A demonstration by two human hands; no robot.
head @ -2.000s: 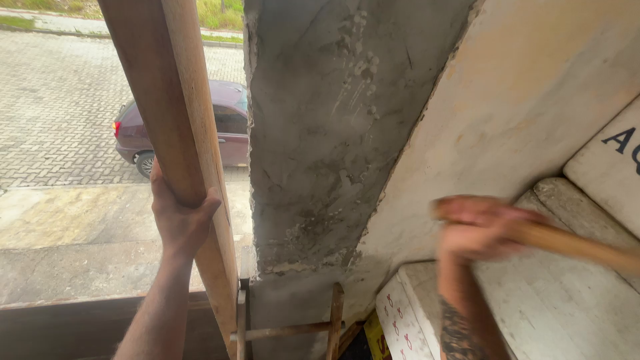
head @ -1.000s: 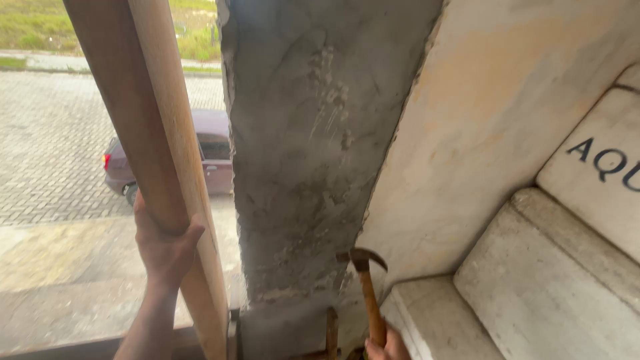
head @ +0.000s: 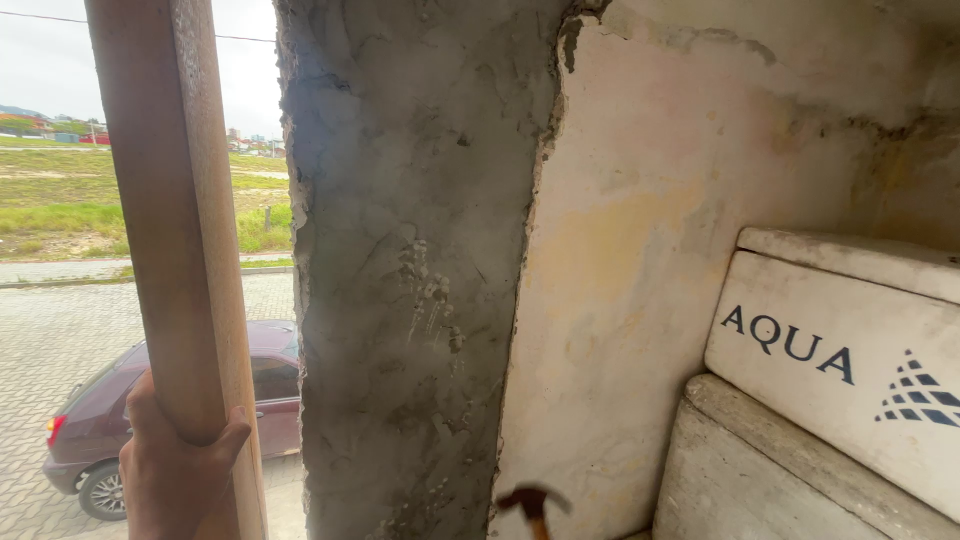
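Observation:
My left hand (head: 180, 457) grips a long wooden board (head: 161, 187) that stands nearly upright, tilted a little, at the left of the head view. At the bottom, right of centre, the blurred head of a claw hammer (head: 534, 501) shows with the top of its wooden handle. My right hand is below the frame, so its hold on the handle is hidden. Between board and hammer rises a strip of grey cement render (head: 405, 225) with a ragged edge, beside older stained plaster (head: 615, 247).
White lidded boxes (head: 795, 322), one bearing writing and a logo, are stacked against the wall at right. Beyond the opening at left, a dark red car (head: 277, 375) stands on block paving (head: 45, 322), with grass farther off.
The view has tilted up. My right hand, seen earlier with the hammer, has left the frame at the bottom. My left hand still holds the board.

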